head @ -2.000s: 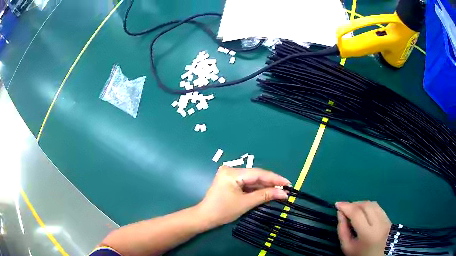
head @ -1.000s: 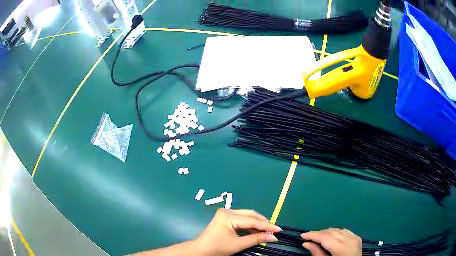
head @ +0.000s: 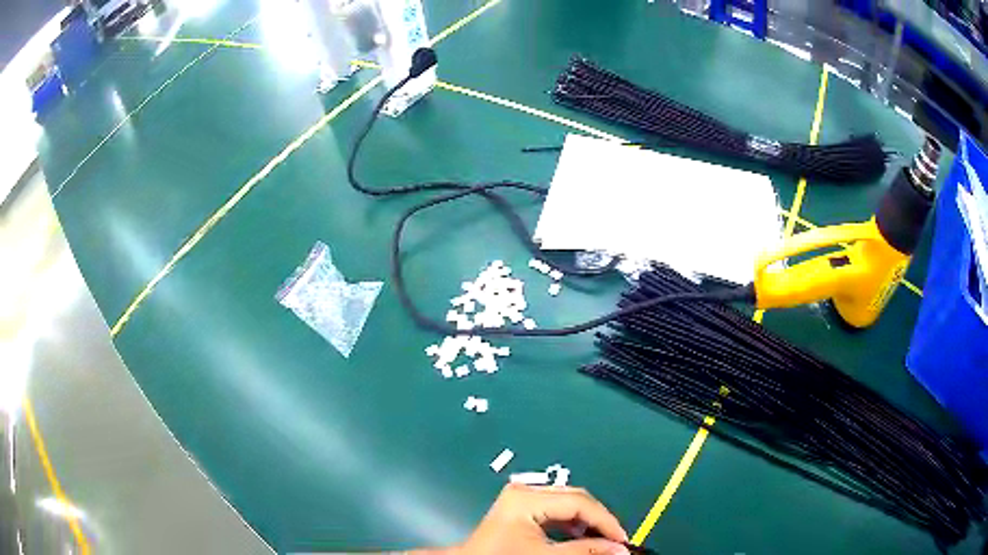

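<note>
My left hand (head: 558,525) is at the bottom edge, partly cut off. Its thumb and index finger are pinched together at a black cable (head: 639,549), of which only a short dark bit shows. My right hand is out of the picture. Just above my left hand lie a few longer white pieces (head: 502,461). A scattered pile of small white markers (head: 493,298) lies further up, partly crossed by a black cord. A thick heap of loose black cables (head: 780,379) lies to the right.
A yellow heat gun (head: 832,271) lies beside a blue bin (head: 953,314). Its black cord (head: 399,260) loops left to a plug. A white sheet (head: 661,206), a tied black cable bundle (head: 693,121) and a crumpled clear bag (head: 332,301) lie on the green bench (head: 271,434).
The view has tilted up, so the bench things sit lower than two seconds ago. My right hand and the near cable row have left the picture. My left hand still pinches at the bottom.
</note>
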